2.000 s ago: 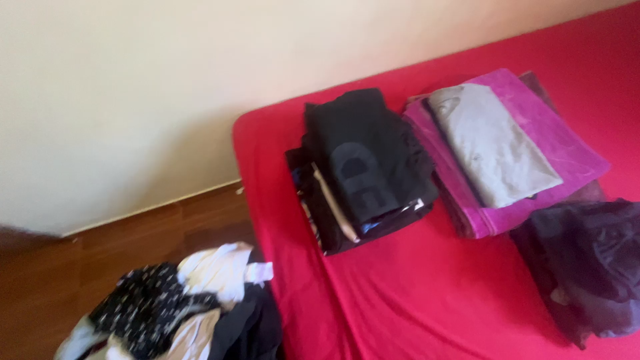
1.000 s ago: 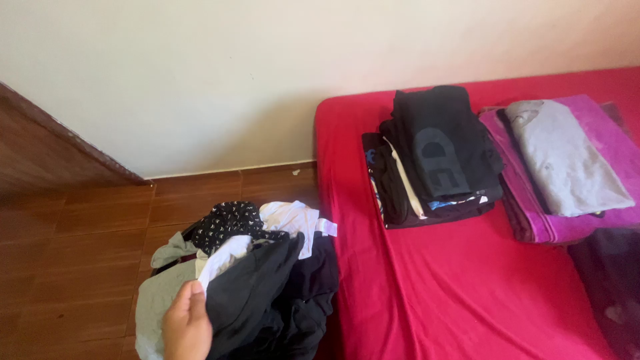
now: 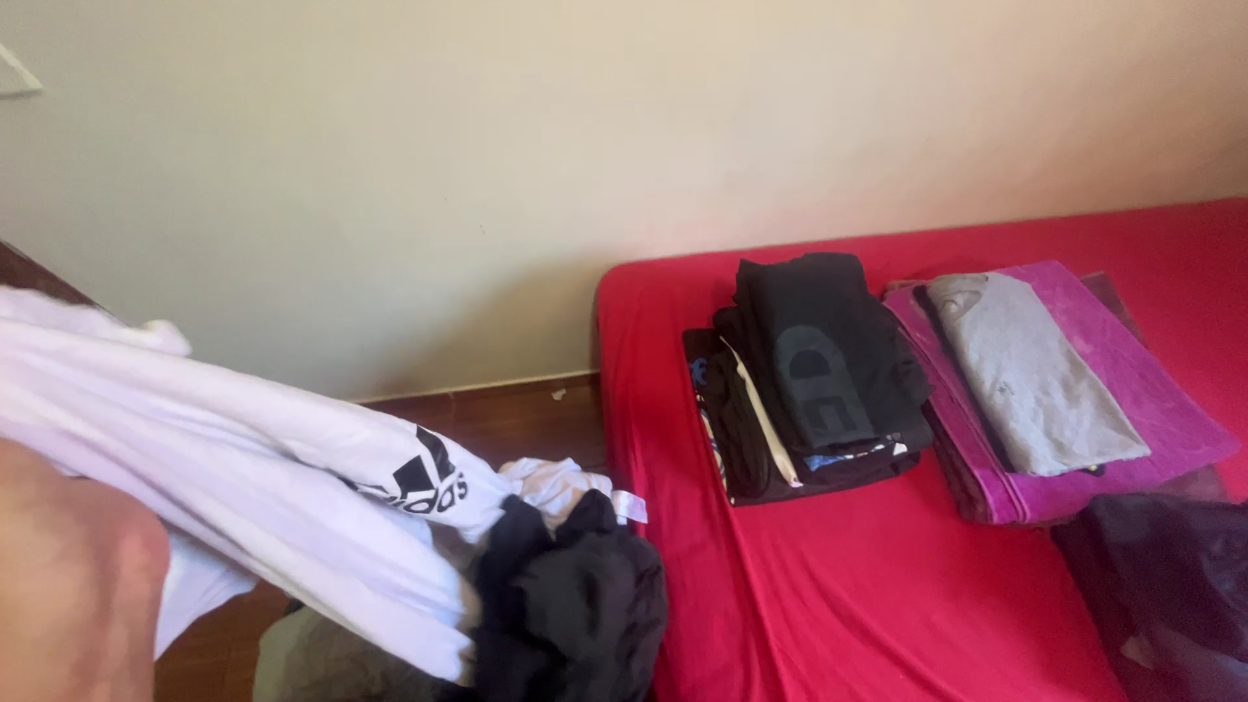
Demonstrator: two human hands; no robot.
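At the left edge, my left hand (image 3: 83,575) is large, blurred and only partly in view, with its fingers hidden. It is against a white Adidas shirt (image 3: 292,458), which stretches in the air from the left edge down to a clothes pile. In that pile, black garments (image 3: 585,595), a whitish garment (image 3: 556,487) and a grey-green cloth (image 3: 331,653) lie crumpled beside the bed. My right hand is out of view. A stack of folded dark clothes (image 3: 829,361) sits on the red-sheeted bed (image 3: 877,585).
Right of the dark stack, a folded grey garment (image 3: 1038,375) lies on folded magenta cloth (image 3: 1150,390). A dark purple garment (image 3: 1160,575) is at the bed's lower right. Behind the bed runs a pale wall (image 3: 487,195), with brown floor (image 3: 517,424) below it.
A second ago my left hand was at white cloth in the floor pile. Now the white shirt is lifted and drawn out to the left, and the hand is at the left edge.
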